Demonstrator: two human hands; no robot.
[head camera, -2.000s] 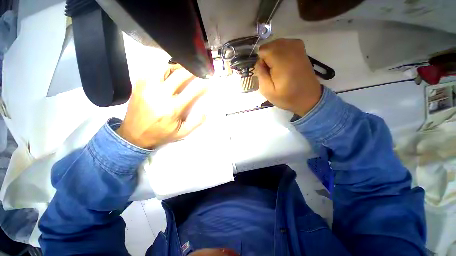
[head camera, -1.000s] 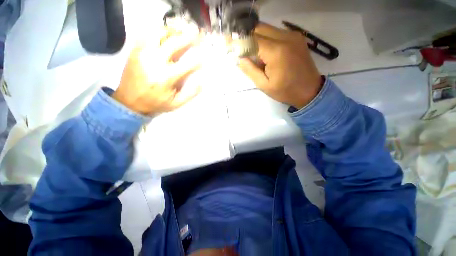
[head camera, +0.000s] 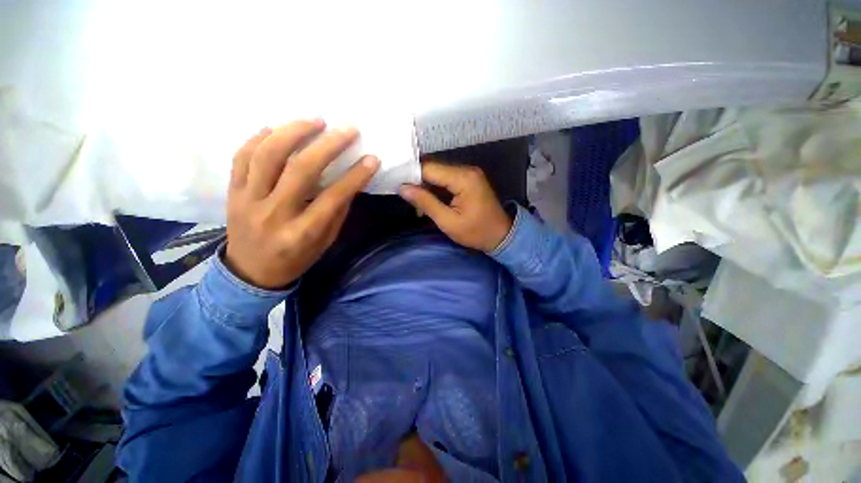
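Observation:
A white fabric panel (head camera: 382, 141) lies over the table's front edge, and much of it is overexposed. My left hand (head camera: 288, 198) lies on the fabric with its fingers spread, pressing near the edge. My right hand (head camera: 463, 203) pinches the corner of the fabric's folded edge between thumb and forefinger at the front of the table. The two hands are close together but apart. The needle and machine head are out of view.
The table-edge ruler (head camera: 491, 123) runs along the front edge to the right. A pile of cream cloth (head camera: 755, 189) lies at the right. A blue perforated panel (head camera: 590, 184) is below the table. Dark cloth (head camera: 85, 269) hangs at the left.
The view has tilted down towards the table's front edge, and the machine has left the picture. Both hands have moved from beside the needle to the fabric's front edge.

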